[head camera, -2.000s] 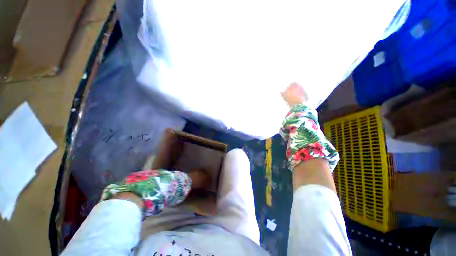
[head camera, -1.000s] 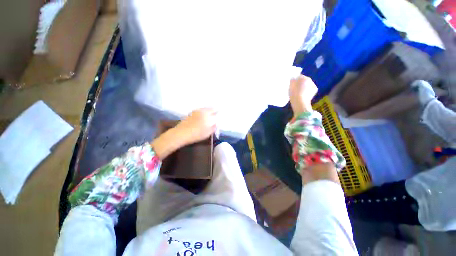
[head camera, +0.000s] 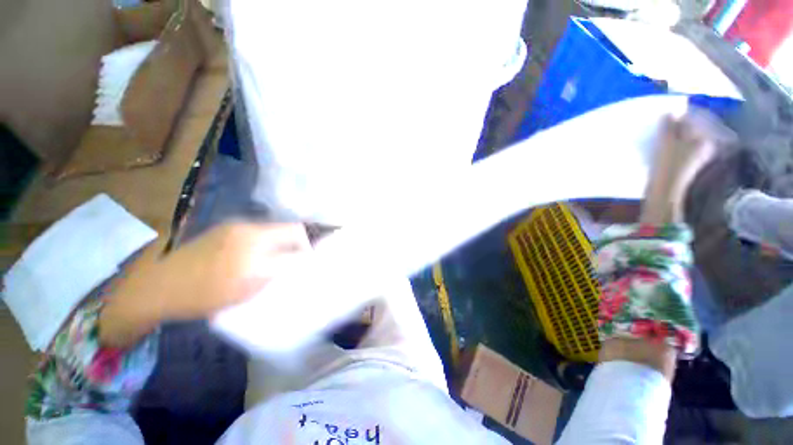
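A long white foam strip is stretched across in front of me, above my lap. My right hand is closed on its far right end and is blurred. My left hand, also blurred, is at its left part, with fingers against the strip. The huge white foam bundle glares in front of me. A small brown carton lies on my lap, mostly hidden behind the strip.
Left: a brown carton holding white pads, and loose white pads on the cardboard surface. Right: a yellow crate, a blue bin, and another person's sleeve. A small flat carton lies on the floor.
The strip is now pulled out from the bundle across my lap. My right hand has moved far to the right, and my left hand has moved left, away from the carton.
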